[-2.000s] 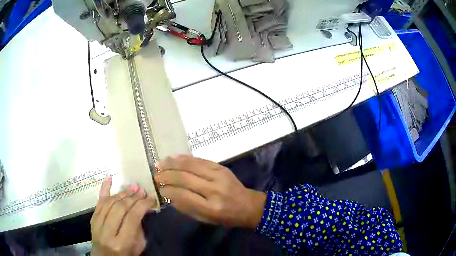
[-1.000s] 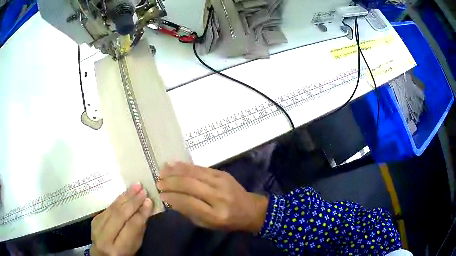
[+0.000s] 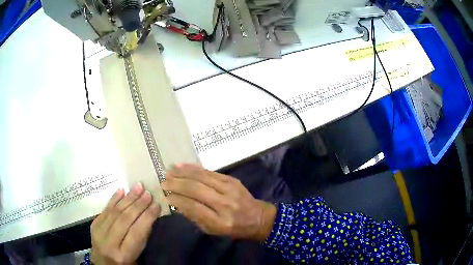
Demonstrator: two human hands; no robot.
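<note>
A beige zipper panel (image 3: 179,129) lies on the white machine table, its toothed line running down the middle from the needle area (image 3: 126,50) to the table's front edge. My left hand (image 3: 126,225) lies on the panel's lower left end, fingers together and pressing flat. My right hand (image 3: 215,202) is on the lower right end beside the teeth, its fingertips on the zipper; the thumb is hidden. Small metal ends of the zipper show by the right fingertips. The panel's upper end is under the machine's presser area.
Red and black snips (image 3: 188,32) lie behind the needle. A pile of beige pieces (image 3: 272,26) is on the machine bed. A black cord (image 3: 254,84) curves over the table. A blue bin (image 3: 450,124) with beige pieces stands at the right. A ruler scale (image 3: 249,124) runs along the front.
The left fingers have shifted and spread flatter over the panel's lower left end. The right hand stays on the zipper's end. The camera view has shifted slightly.
</note>
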